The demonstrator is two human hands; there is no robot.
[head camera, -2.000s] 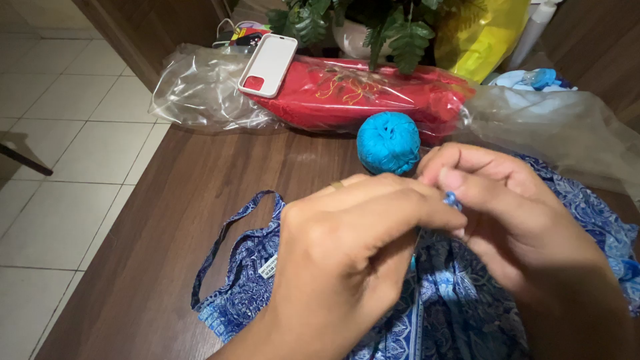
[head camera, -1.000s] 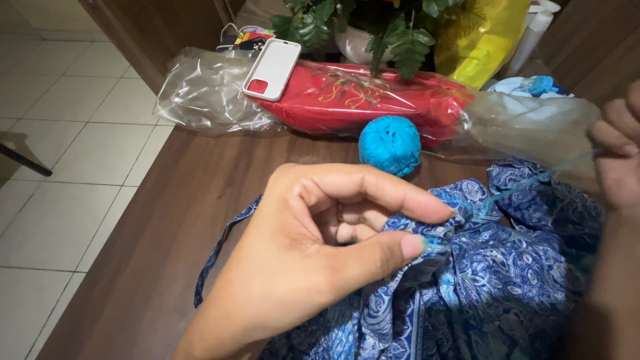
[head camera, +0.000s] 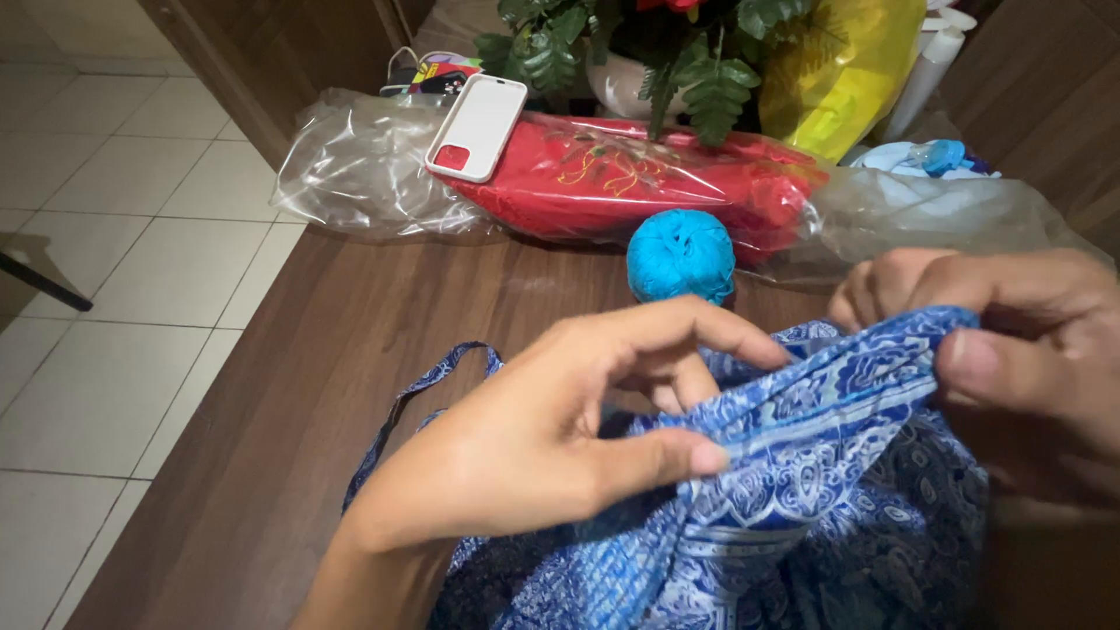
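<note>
A blue and white paisley-patterned garment (head camera: 787, 464) lies bunched on the wooden table, one edge of it raised between my hands. My left hand (head camera: 560, 420) has its thumb on the near side of that edge and its fingers behind it. At the right, my right hand (head camera: 1006, 350) pinches the end of the raised edge between thumb and fingers. Just beyond the garment rests a ball of turquoise yarn (head camera: 681, 256). A thin fabric strap (head camera: 389, 420) of the same print loops out to the left of my left wrist. No needle can be made out.
A red embroidered cloth in clear plastic (head camera: 630, 175) lies across the back of the wooden table (head camera: 262, 420). On it rests a white phone case (head camera: 479, 127). Behind stand a leafy plant (head camera: 713, 79), a yellow bag (head camera: 840, 79) and a white bottle (head camera: 923, 79). Floor tiles show at left.
My right hand, raised at the far right with a turquoise thread a second ago, has come down onto the cloth edge. The edge is now stretched between both hands.
</note>
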